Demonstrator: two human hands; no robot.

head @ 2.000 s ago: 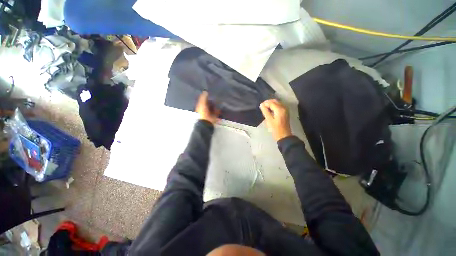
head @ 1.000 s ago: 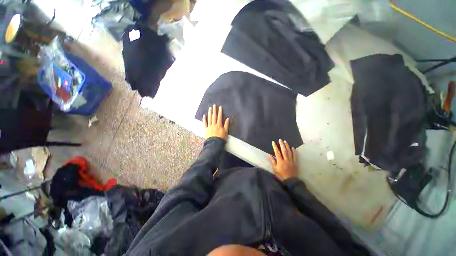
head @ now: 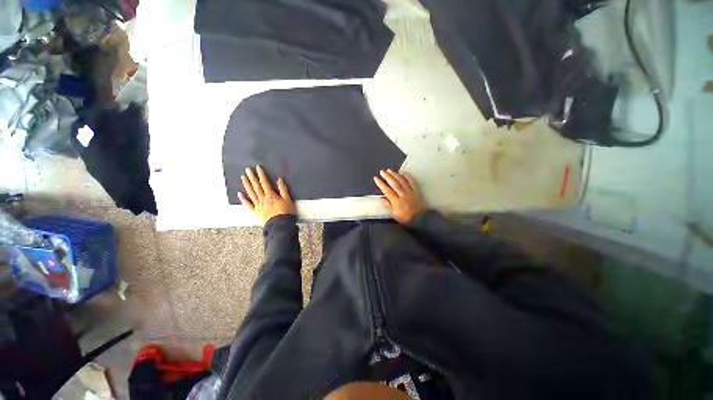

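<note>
A dark cut panel (head: 309, 141) lies flat on the pale table (head: 500, 176) near its front edge, with a curved left end. My left hand (head: 266, 195) lies flat, fingers apart, on the panel's lower left edge. My right hand (head: 399, 194) rests with fingers spread on its lower right corner. Neither hand grips anything. A panel pile (head: 289, 39) lies just beyond the panel, cut off by the top of the picture. A small white chip (head: 452, 142) lies on the table right of the panel.
A dark bundle of cut pieces (head: 508, 62) lies at the upper right beside a black device (head: 590, 109) with a looping cable. A blue basket (head: 98, 246) with clear bags stands on the floor at left. Scrap cloth (head: 117, 156) lies left of the table.
The view has turned and shifted. Two seconds ago my hands were at the dark pieces farther up the table; now, as one second ago, they rest on the separate near panel.
</note>
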